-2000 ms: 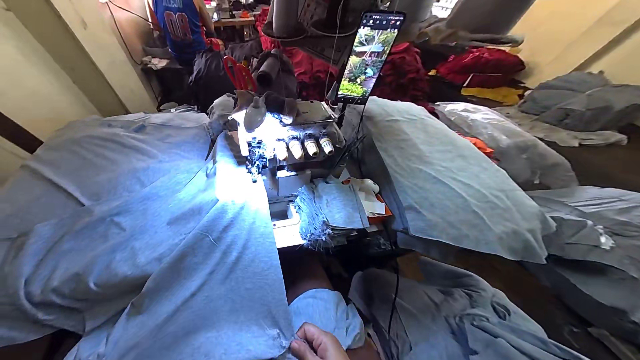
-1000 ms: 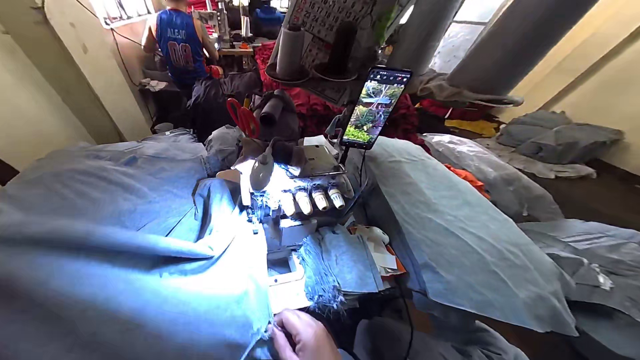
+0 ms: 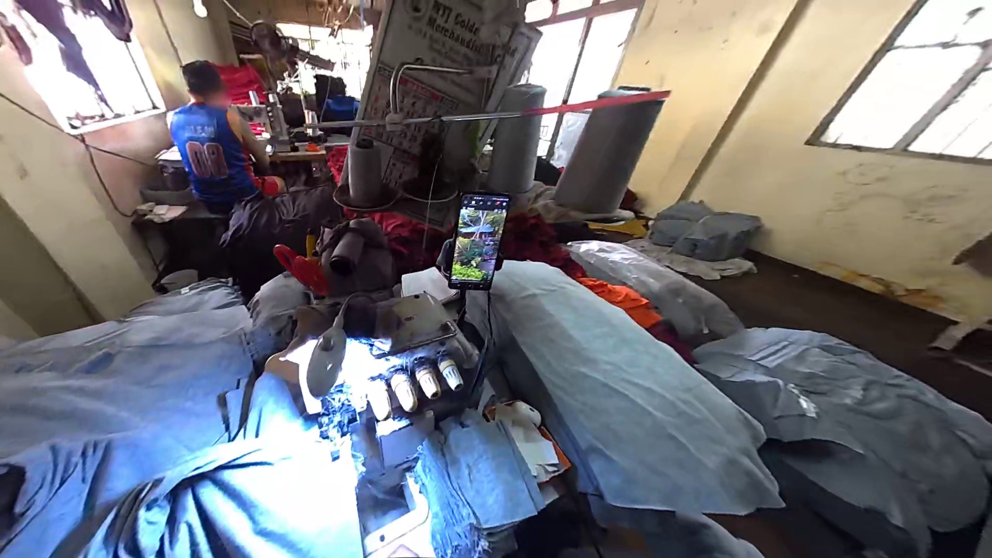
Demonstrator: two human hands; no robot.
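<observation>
Neither my left hand nor my right hand shows in the head view. A sewing machine, probably an overlock, stands at the lower centre with a lit lamp (image 3: 325, 363) and several tension knobs (image 3: 427, 380) along its front. Grey-blue fabric (image 3: 256, 496) lies bunched left of the needle area, washed out by the lamp. Small folded cloth pieces (image 3: 484, 473) with frayed threads lie right of the machine bed. A smartphone (image 3: 477, 242) is held upright behind the machine, its screen lit.
Grey fabric panels (image 3: 620, 387) are stacked to the right, beside a plastic-wrapped bundle (image 3: 659, 287). More grey cloth (image 3: 860, 418) lies further right. Large thread cones (image 3: 608, 151) stand behind the phone. A person (image 3: 213, 147) sits at another machine, back left.
The view has tilted up. The hand that held the fabric's edge near the bottom of the earlier frames is out of view now. The fabric left of the needle is more bunched.
</observation>
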